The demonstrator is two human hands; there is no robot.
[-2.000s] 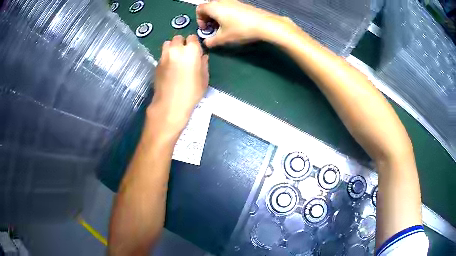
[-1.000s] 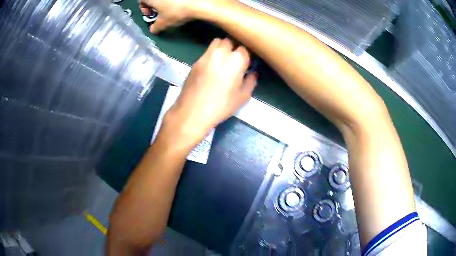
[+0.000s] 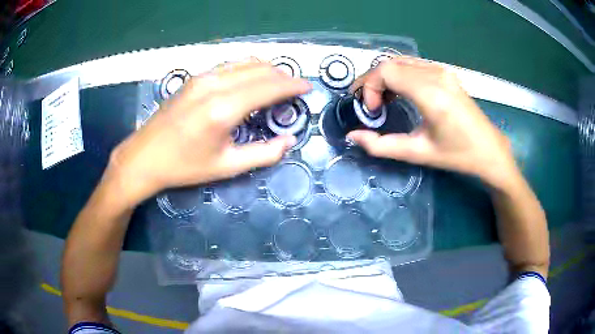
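A clear blister tray [image 3: 421,225] lies in front of me on the dark green bench. Black-and-silver round parts [image 3: 337,70] sit in its far row, some partly covered by my hands. My left hand [image 3: 196,127] is over the tray's left side, thumb and fingers around a round part [image 3: 287,115] at the second row. More round parts show dimly under its palm. My right hand [image 3: 427,114] holds a tilted round part [image 3: 370,113] between thumb and fingers above the second row, right of centre. The two nearer rows of pockets hold no parts.
The green conveyor belt [image 3: 261,19] runs beyond the pale rail [image 3: 121,67], which the tray's far edge overlaps. A white printed paper [image 3: 62,122] lies left of the tray. A red object [image 3: 29,6] shows at the far left corner. Yellow floor lines [image 3: 147,318] show below.
The view has turned to the tray. Both hands have come back from the belt to over the tray with round parts. The far row now shows parts along its length.
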